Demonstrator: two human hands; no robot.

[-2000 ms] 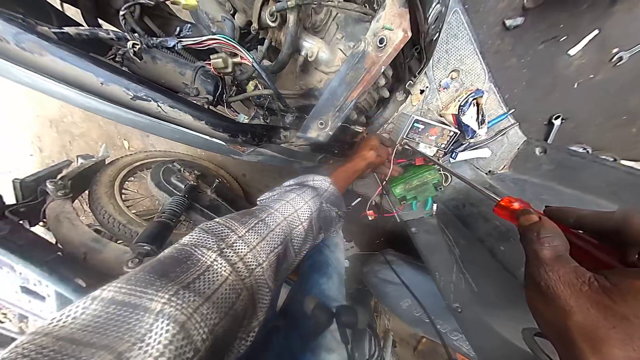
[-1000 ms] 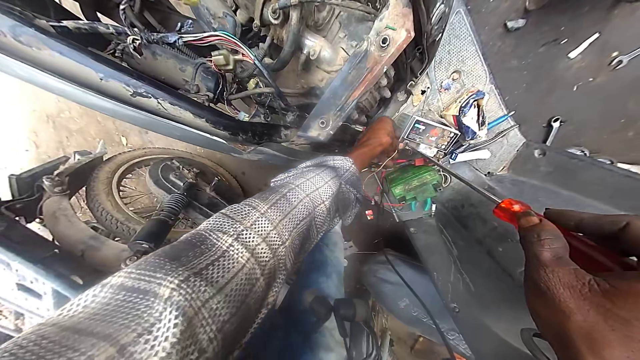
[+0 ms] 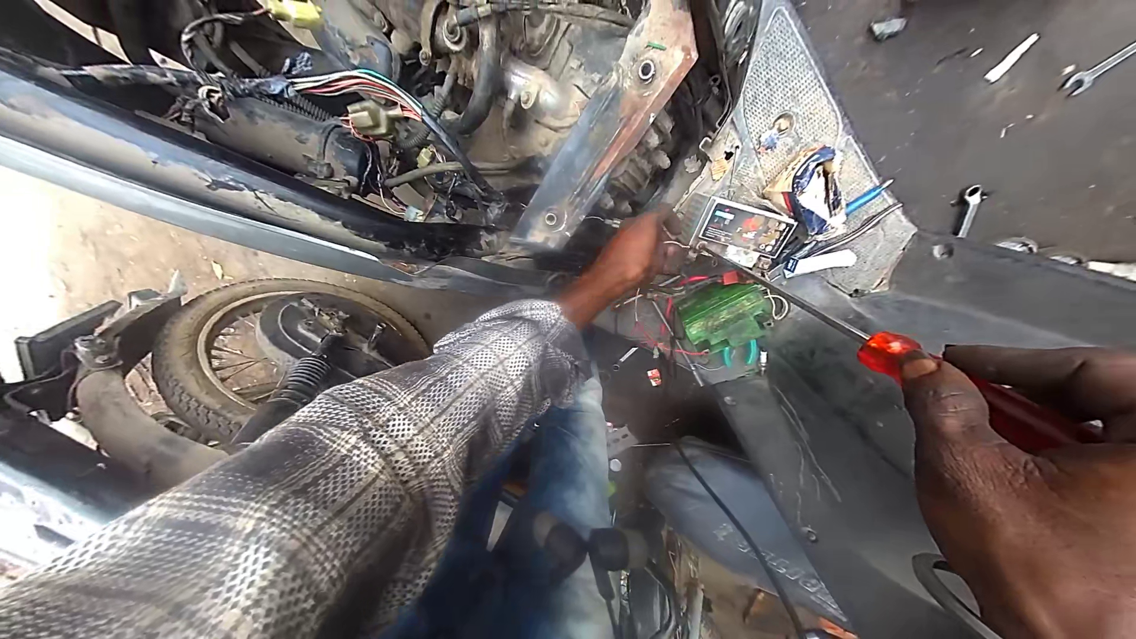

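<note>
My right hand (image 3: pixel 1021 470) grips the red handle of a screwdriver (image 3: pixel 1012 404), its long shaft pointing up and left toward a flat rectangular box with a printed face (image 3: pixel 745 231). My left hand (image 3: pixel 635 257) is beside that box's left side, near thin wires; its fingertips are partly hidden, and whether they pinch anything does not show. Just below the screwdriver shaft lies a green part (image 3: pixel 723 317) with red and green wires around it. Above my left hand is a rusty metal bracket (image 3: pixel 612 124), in front of a greasy engine (image 3: pixel 541 89).
A spoked wheel (image 3: pixel 288 355) and a shock absorber (image 3: pixel 302 386) are at the lower left. Bundled wires (image 3: pixel 364 84) run along the frame tube. An open-end wrench (image 3: pixel 1100 71), another wrench (image 3: pixel 970 209) and a blue pen (image 3: pixel 868 196) lie at the upper right.
My left hand has shifted from beside the green part up toward the engine side of the printed box. My right hand keeps its hold on the screwdriver.
</note>
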